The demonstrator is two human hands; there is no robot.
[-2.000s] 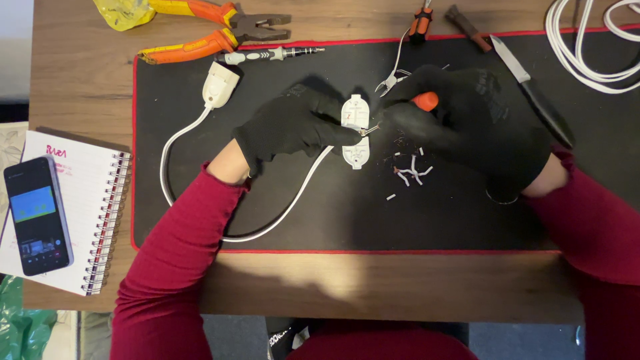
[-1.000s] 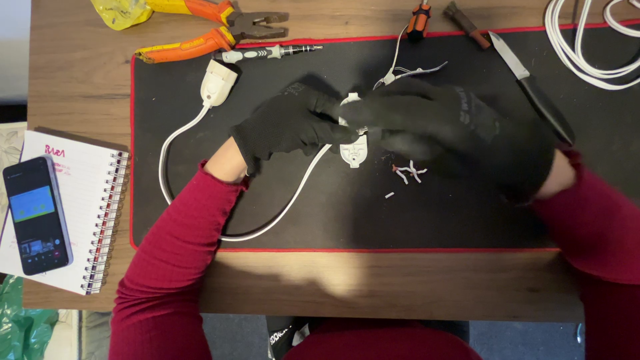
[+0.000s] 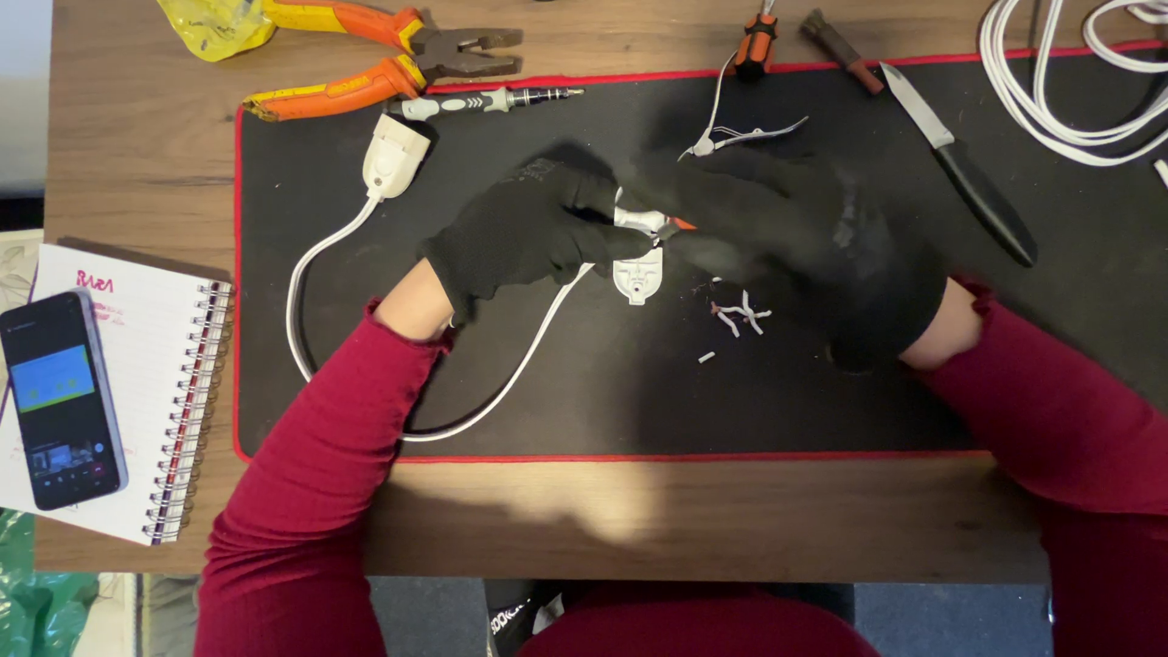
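Observation:
My left hand (image 3: 538, 219), in a black glove, pinches a small part at the upper end of a white plastic housing (image 3: 638, 276). The housing lies on the black mat, its lower half in view and its upper part covered by my fingers. A white cable (image 3: 511, 379) runs from under my left hand in a loop to a white socket connector (image 3: 395, 157). My right hand (image 3: 794, 228), also gloved, is closed around something mostly hidden; an orange-red tip (image 3: 682, 224) shows between its fingers, close to my left fingertips. White wire scraps (image 3: 741, 313) lie below my right hand.
Small cutters (image 3: 707, 146), a screwdriver (image 3: 756, 44), a brown-handled tool (image 3: 841, 50) and a knife (image 3: 958, 164) lie beyond my right hand. Combination pliers (image 3: 392, 59) and a precision screwdriver (image 3: 488, 101) are at upper left. Coiled white cable (image 3: 1049, 109), a notebook (image 3: 173, 365) and a phone (image 3: 64, 397) flank the mat.
Two seconds ago a rounded orange-red end showed in my right hand, a little farther right; now a narrow orange-red tip shows beside my left fingers. My left hand has stayed at the housing.

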